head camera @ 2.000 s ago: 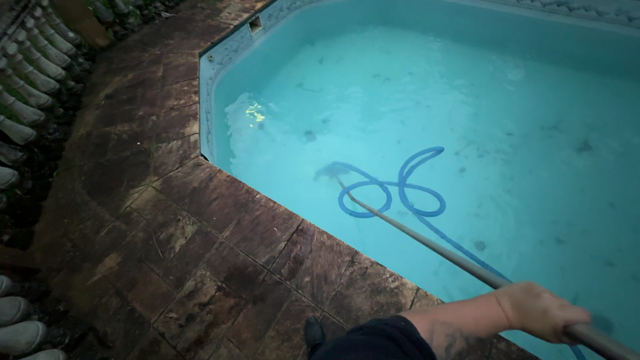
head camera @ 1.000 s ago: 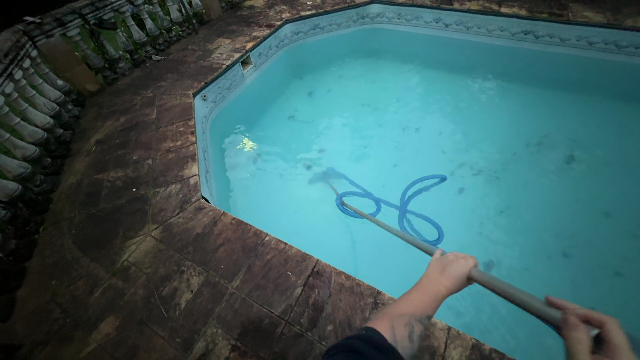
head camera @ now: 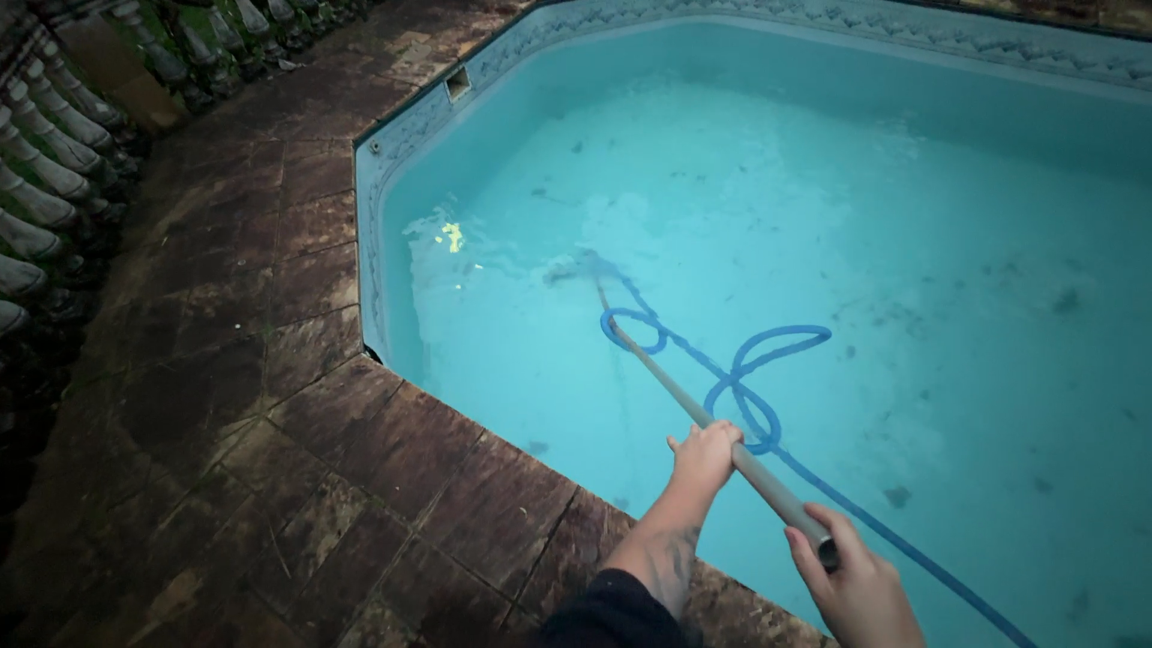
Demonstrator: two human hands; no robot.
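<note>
A long grey pole slants down into the pool water, its far end at a blurred underwater head. My left hand is closed around the pole over the water. At the pole's open near end is my right hand, its thumb and fingers on either side of the tube; whether it grips firmly cannot be told. A blue pool hose lies in loops beside and across the pole and runs off toward the lower right.
Worn stone paving borders the pool, with its edge just below my left forearm. White balusters line the left side. A skimmer opening is in the patterned pool wall. Dark patches of debris show in the pool.
My left hand has moved forward along the pole since the last frame. My right hand, out of view two seconds ago, is now at the pole's near end. The hose loops have shifted.
</note>
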